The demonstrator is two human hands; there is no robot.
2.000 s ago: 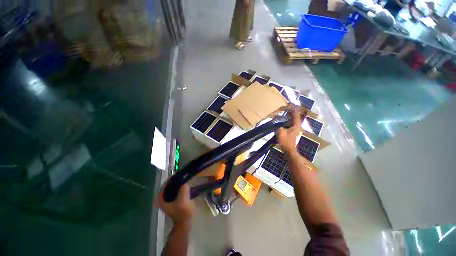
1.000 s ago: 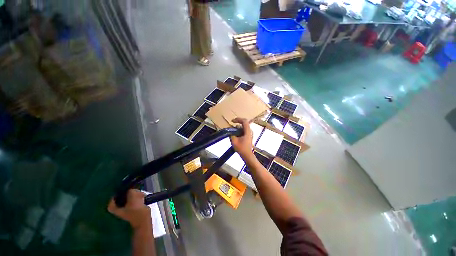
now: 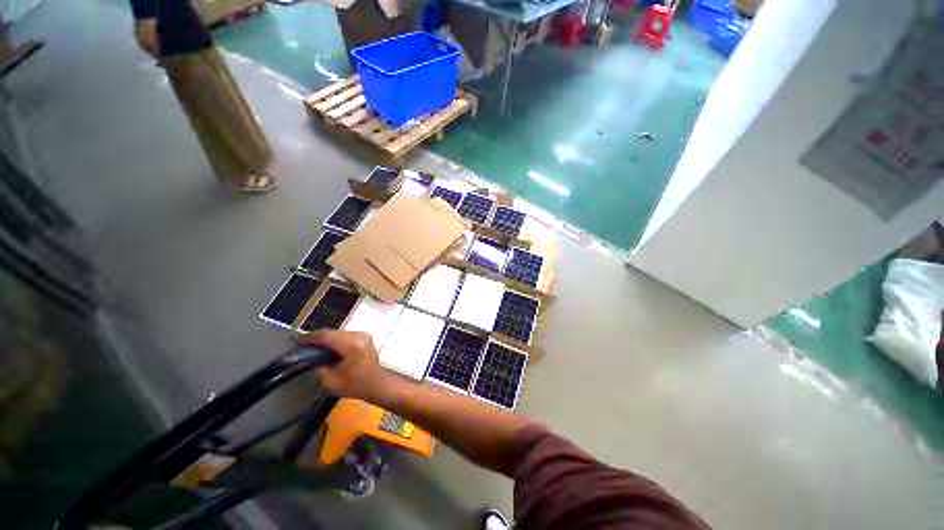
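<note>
The black loop-shaped handle (image 3: 197,419) of an orange pallet truck (image 3: 375,427) runs from the lower left to the centre. My right hand (image 3: 347,364) is closed on its upper right end. My left hand is not clearly in view; the handle's lower left end is cut off by the frame's edge. The low load of small solar panels (image 3: 455,357) stands beyond the truck's body, with plain white rectangles (image 3: 414,342) among the dark ones. Loose brown cardboard sheets (image 3: 404,240) lie on top.
A person (image 3: 212,98) stands at the upper left. A blue crate (image 3: 407,78) sits on a slatted pallet (image 3: 352,116) beyond the load. A white pillar (image 3: 725,197) rises at the right. A white bag (image 3: 911,321) lies at the right edge, and a red stool (image 3: 655,26) stands at the back.
The view has turned right, so the load, crate and person appear further left and the pillar shows more. The handle has moved to the lower left. My left hand has dropped out of clear view.
</note>
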